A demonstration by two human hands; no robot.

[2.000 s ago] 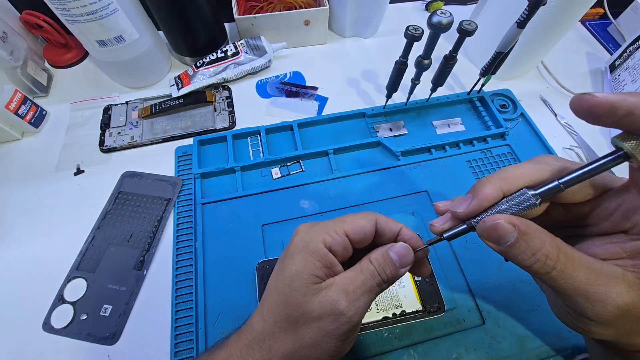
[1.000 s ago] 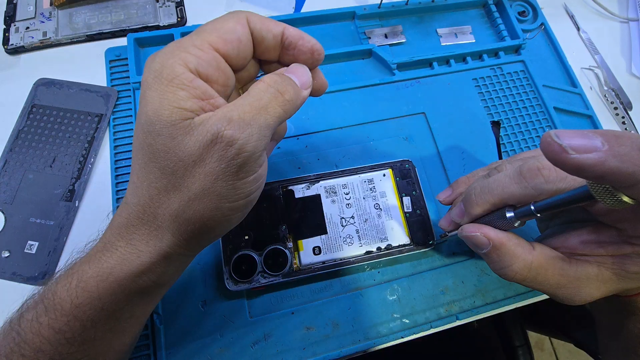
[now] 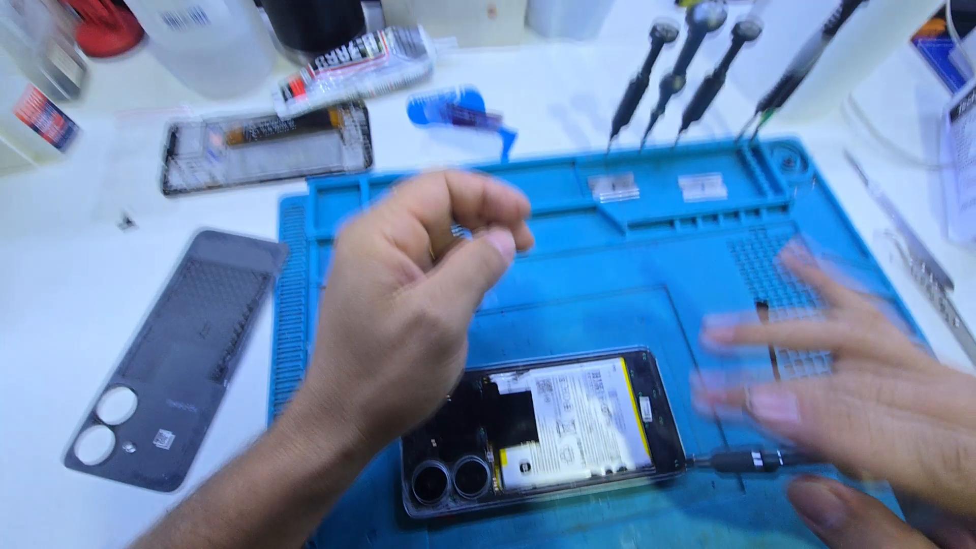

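An opened smartphone (image 3: 579, 427) lies on the blue silicone repair mat (image 3: 595, 274), its battery and two camera rings showing. My left hand (image 3: 412, 297) is raised over the phone's upper left part, fingers curled with thumb near the forefinger; whether something small is pinched there cannot be told. My right hand (image 3: 846, 396), blurred, is spread with fingers apart at the right of the phone. Below its fingers a dark precision screwdriver (image 3: 751, 460) lies on the mat, its tip at the phone's lower right edge. The grey back cover (image 3: 191, 358) lies left of the mat.
Another phone frame (image 3: 282, 149) and a glue tube (image 3: 354, 69) lie behind the mat. Several screwdrivers (image 3: 644, 84) stand tip-down by the mat's back edge. Two metal blades (image 3: 703, 187) sit in a mat tray. Tweezers (image 3: 900, 217) lie at right, a black strip (image 3: 763, 324) on the mat.
My right hand has let go of the screwdriver, which it held at the phone's corner one second ago, and its fingers have spread. The view has shifted to show more of the table's back.
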